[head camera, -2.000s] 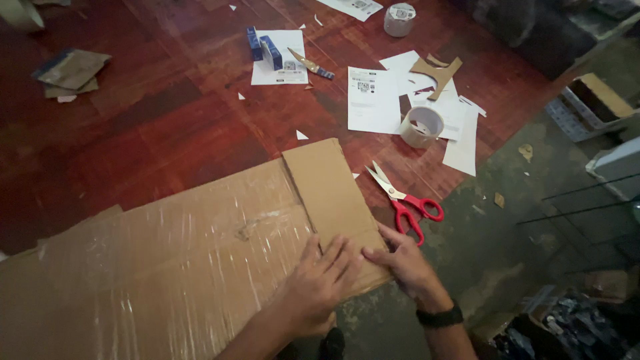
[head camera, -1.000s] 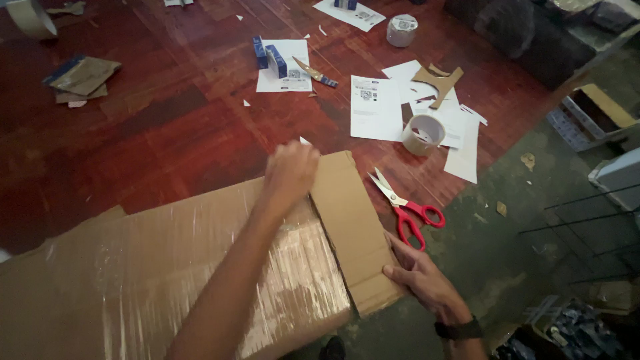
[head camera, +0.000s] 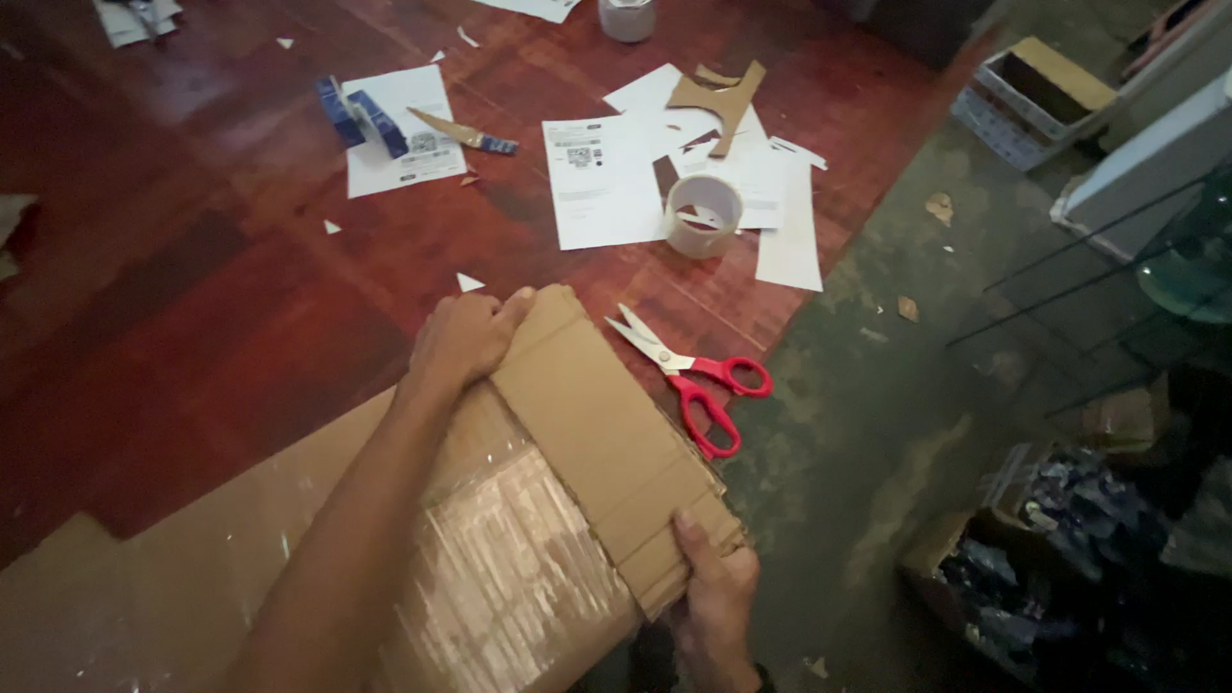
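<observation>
A folded strip of corrugated cardboard (head camera: 597, 443) lies across the end of a long cardboard package (head camera: 520, 568) covered in clear plastic. My left hand (head camera: 467, 337) grips the strip's upper end, its fingers over the edge. Around the strip's lower corner my right hand (head camera: 717, 587) is closed, thumb on top and fingers hidden beneath. Scissors with red handles (head camera: 688, 375) rest with their blades apart beside the strip, at the table's edge. Beyond them a roll of clear packing tape (head camera: 705, 217) stands on printed paper sheets (head camera: 606, 183).
A blue tape-like piece (head camera: 361, 117) and a pointed blade-like piece (head camera: 462, 132) lie on the red wooden table (head camera: 241, 279). A cardboard offcut (head camera: 722, 101) and a second roll (head camera: 628, 17) are farther back. On the floor at right are an open box (head camera: 1035, 101) and boxes of dark items (head camera: 1059, 568).
My left hand has gone from lying flat near the strip's lower end to its upper end. My right hand has stayed at the lower corner. The strip now sits more slanted.
</observation>
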